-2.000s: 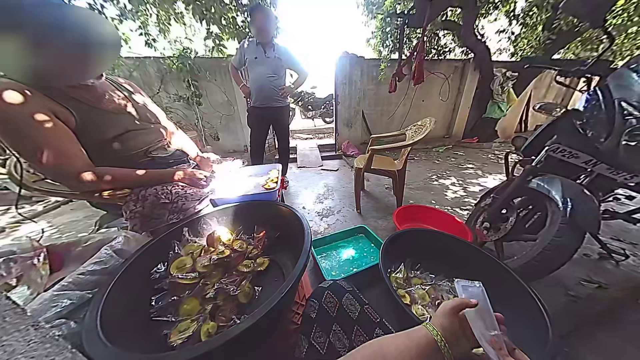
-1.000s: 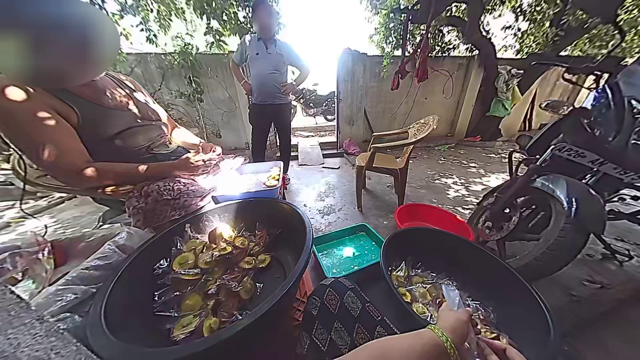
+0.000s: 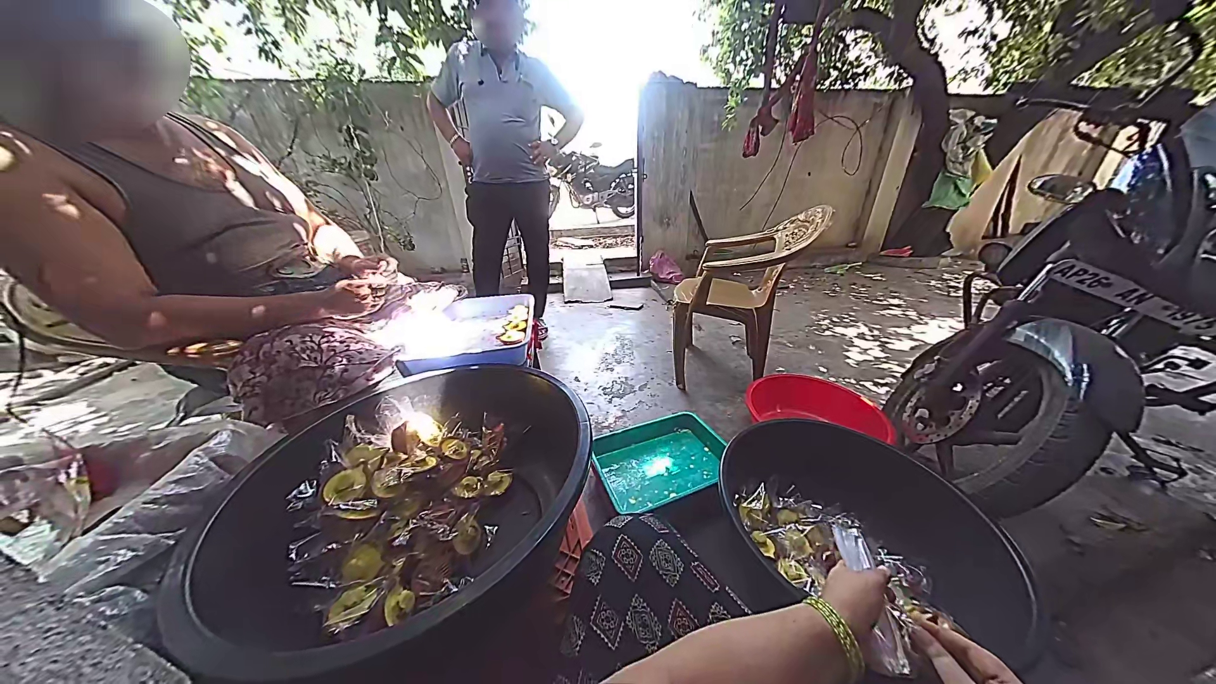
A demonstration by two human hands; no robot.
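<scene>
My left hand (image 3: 855, 598), with yellow bangles at the wrist, is closed on clear plastic bags (image 3: 855, 548) over the right black tub (image 3: 959, 503). Just to its right, my right hand (image 3: 959, 655) has its fingers at the lower part of the plastic; whether it grips anything is unclear. Wrapped yellow-green pieces (image 3: 788, 543), seemingly cut fruit, lie in this tub beside my hands. More such wrapped pieces (image 3: 380, 522) fill the middle of the larger left black tub (image 3: 532, 475).
A green tray (image 3: 665, 465) and a red basin (image 3: 817, 404) sit beyond the tubs. At left a seated person (image 3: 209, 237) works over a blue-rimmed tray (image 3: 465, 361). Another person (image 3: 503, 123) stands behind. A plastic chair (image 3: 736, 285) and a motorcycle (image 3: 1035, 380) are further right.
The plastic in my left hand was held up clear of the tub's contents two seconds ago and now sits lower, among the wrapped pieces. The standing person has stayed in place.
</scene>
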